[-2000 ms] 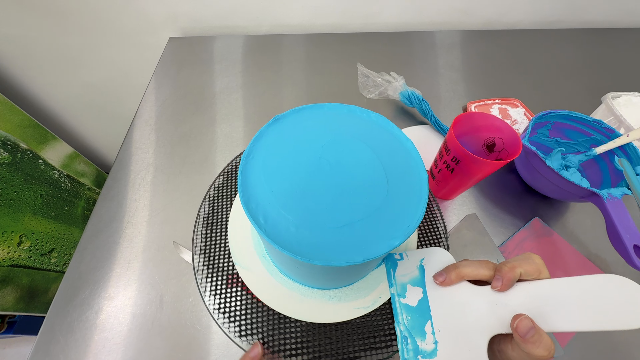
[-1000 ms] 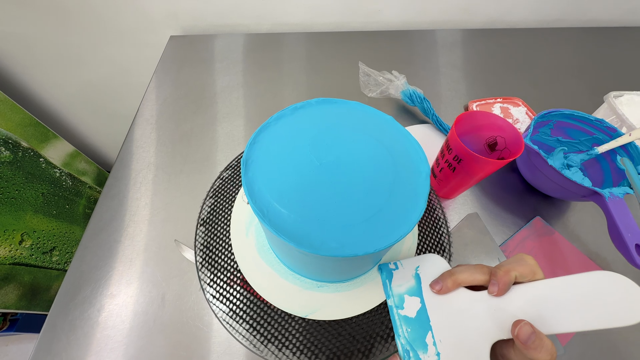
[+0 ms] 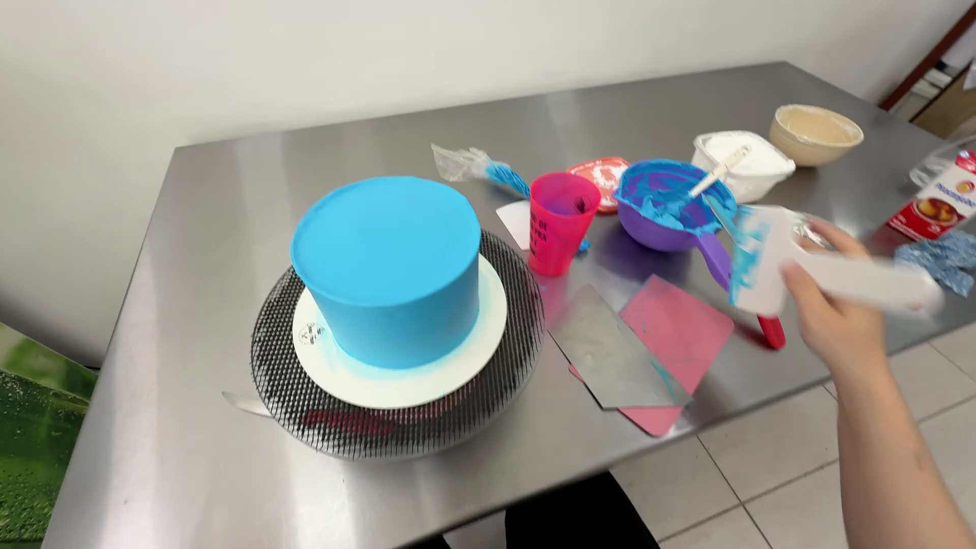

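Observation:
My right hand point(image 3: 839, 305) grips a white plastic scraper point(image 3: 770, 267) whose edge is smeared with blue frosting. It is held up beside the handle of a purple bowl point(image 3: 663, 232) that contains blue frosting and a pale-handled utensil. My left hand is out of the picture. A smooth round cake covered in blue frosting point(image 3: 389, 244) stands on a white cake board point(image 3: 404, 393), over a turntable with a black mesh mat point(image 3: 282, 366). Between the cake and the bowl stands a pink plastic cup point(image 3: 555, 236).
A metal scraper point(image 3: 602, 343) overlaps a pink plastic sheet point(image 3: 682, 320) near the front edge. Behind lie a piping bag point(image 3: 465, 162) and a red lid point(image 3: 606, 171). A white tub point(image 3: 755, 179), a beige bowl point(image 3: 814, 137), a carton point(image 3: 930, 210) and a blue cloth point(image 3: 945, 259) are at right.
My right hand has carried the scraper away from the cake to the right, near the purple bowl. Fingertips at the bottom edge earlier are gone. The view has shifted and takes in more table.

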